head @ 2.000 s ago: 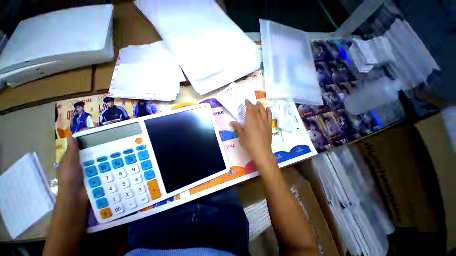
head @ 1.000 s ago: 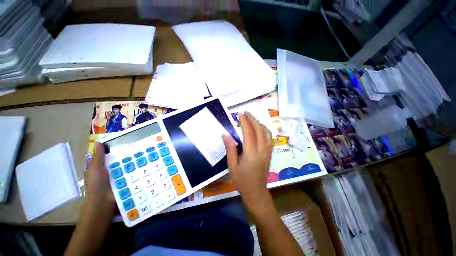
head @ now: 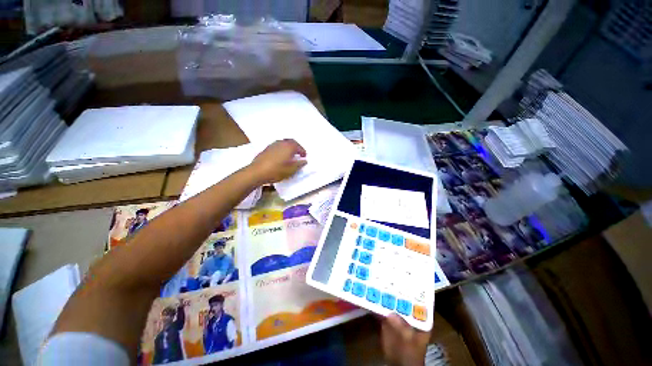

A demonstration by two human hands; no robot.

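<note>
The calculator with writing tablet (head: 382,243) is held face up and turned at the right of the poster mat. My right hand (head: 404,342) grips its lower edge by the orange key. An instruction sheet (head: 394,206) lies on its black writing panel (head: 352,191). My left hand (head: 281,161) is at the pile of milky white protective sleeves (head: 293,129), fingers on the top sheet; whether it grips a sheet is unclear.
Printed poster mat (head: 286,286) lies in front. White slabs (head: 125,136) are stacked at left. A crinkled clear plastic heap (head: 229,57) is at the back. A frosted pouch stack (head: 397,143), translucent bottle (head: 525,196) and small white stack (head: 518,143) are at right.
The calculator has moved right and turned, from my left hand to my right hand. My left hand has let go and reached forward to the sleeve pile. The view has tipped up.
</note>
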